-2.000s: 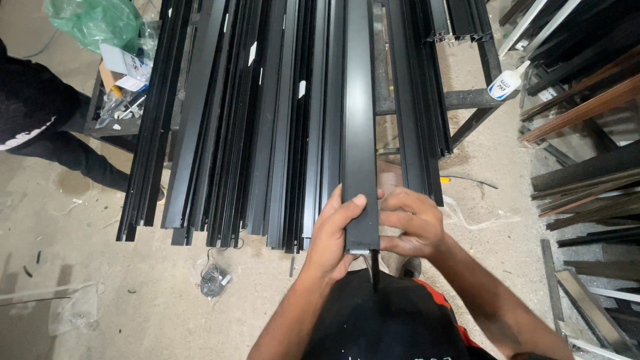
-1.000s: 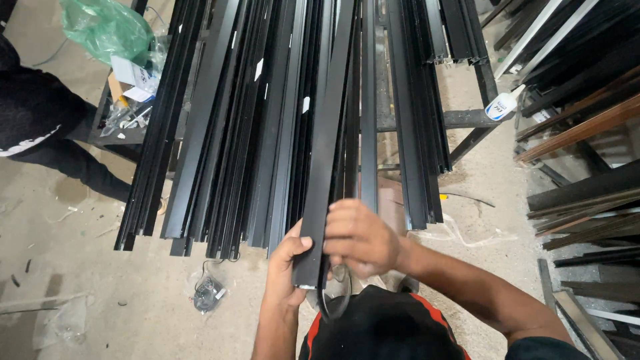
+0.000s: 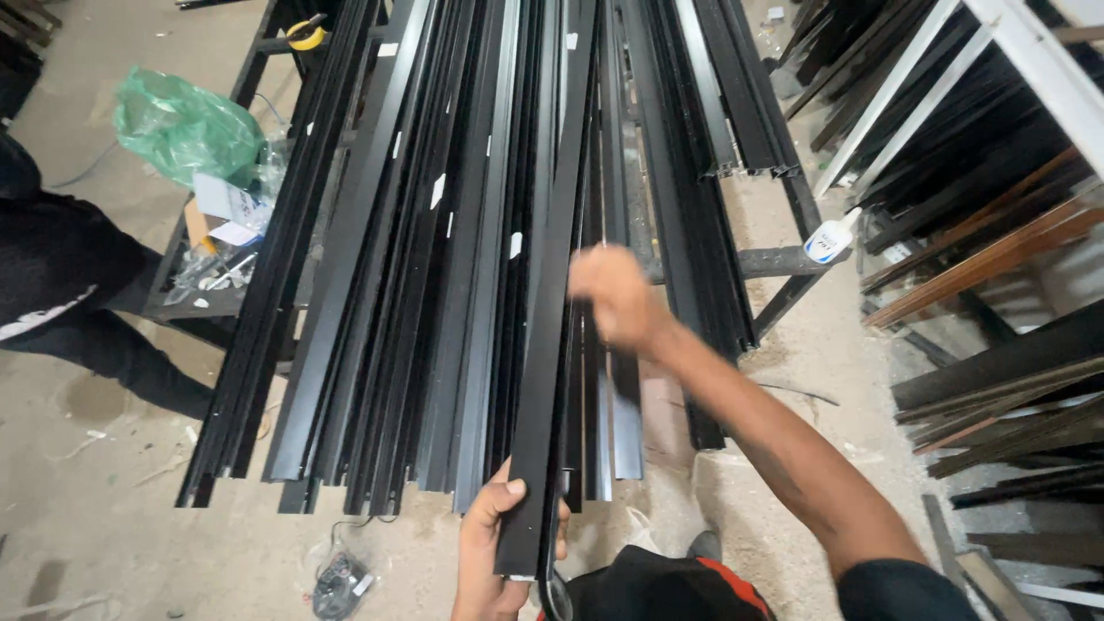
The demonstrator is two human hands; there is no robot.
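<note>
My left hand (image 3: 492,535) grips the near end of a long black metal profile (image 3: 539,414), thumb on its flat face and fingers around the underside. A thin black strip (image 3: 559,595), apparently a rubber gasket, curls down from the profile's right edge at that end. Farther up the same edge is my right hand (image 3: 617,297), blurred, with its fingers curled in; whether it pinches the strip is hidden. Many more black profiles (image 3: 345,345) lie lengthwise beneath and on both sides, several bearing small white stickers.
The profiles rest on a dark metal rack (image 3: 776,261) with a white bottle (image 3: 832,237) on its right corner. Green plastic (image 3: 185,125) and small parts lie at left, beside a person in dark clothes (image 3: 78,276). A bagged item (image 3: 341,586) is on the floor; stacked profiles (image 3: 1000,362) stand right.
My right hand has moved up along the profile, away from its near end. My left hand has stayed at that end. The profile slants more than two seconds ago.
</note>
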